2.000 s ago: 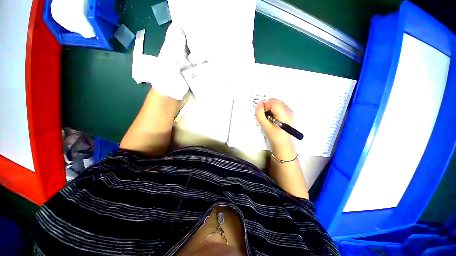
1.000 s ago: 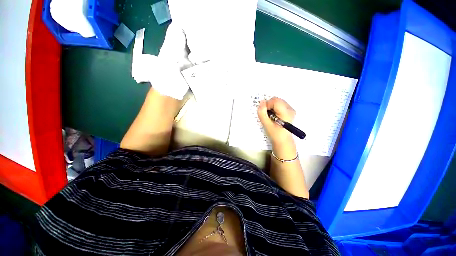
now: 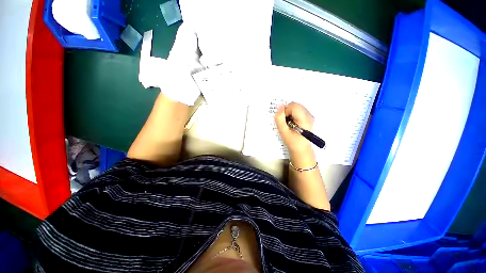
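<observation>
My bare right hand (image 3: 294, 128), with a thin bracelet at the wrist, grips a black pen (image 3: 309, 135). It rests on the right page of an open record book (image 3: 335, 112) with ruled lines and small writing just left of my fingers. My left hand (image 3: 181, 74) wears a white glove and lies at the book's left side, by the corner of a loose sheet (image 3: 216, 80). The glove is washed out against the white paper, so its fingers and anything in them cannot be made out.
A red tray (image 3: 45, 106) stands at the left and a blue tray (image 3: 391, 154) at the right. A small blue bin (image 3: 109, 24) holds a white item. Grey-blue squares (image 3: 131, 37) lie beside it on the green bench (image 3: 101, 96). A metal rail (image 3: 330, 27) crosses behind the book.
The pen and my right hand have shifted very slightly over the page. A little more writing shows beside my fingers. My left hand has stayed almost still.
</observation>
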